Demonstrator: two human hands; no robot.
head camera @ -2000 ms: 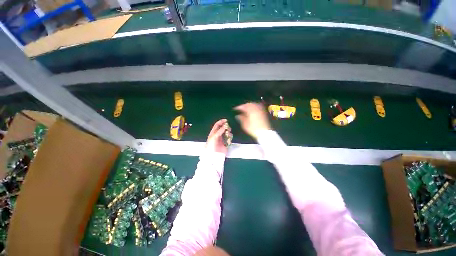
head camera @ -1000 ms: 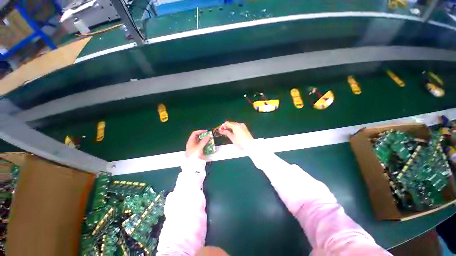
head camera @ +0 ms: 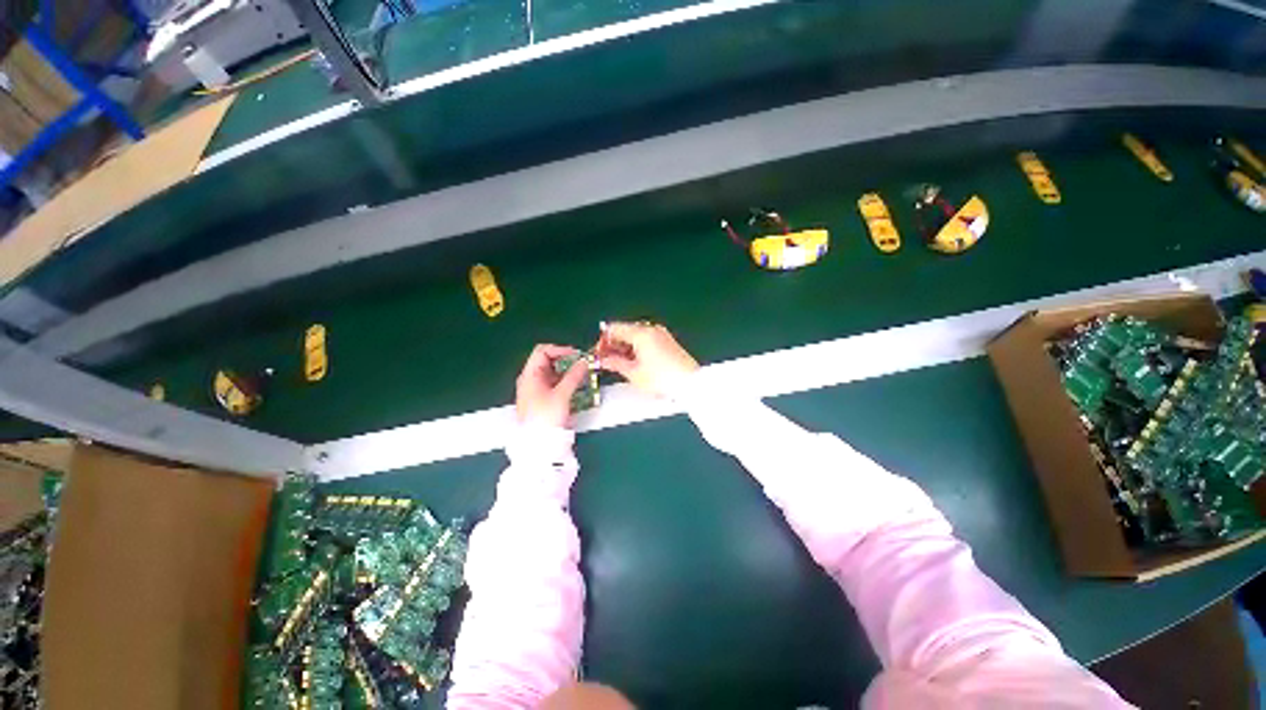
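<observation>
My left hand holds a small green circuit board above the pale belt edge rail. My right hand is close to its right side, fingertips pinched on thin lead wires with a small white tip. The fingers hide much of the board and wires. Whether the wire tip touches the board cannot be told. Flat yellow car-shaped shells and wired yellow units lie spread along the dark green conveyor belt.
A pile of PCB panels lies on the bench at left, beside a tall brown carton flap. An open cardboard box of boards stands at right. A metal post slants at left. Blue-and-yellow parts show at the right edge.
Two seconds ago my right hand was blurred over the belt, apart from my left; now both hands meet at the board. The view has shifted, and the yellow parts stand at different places in it.
</observation>
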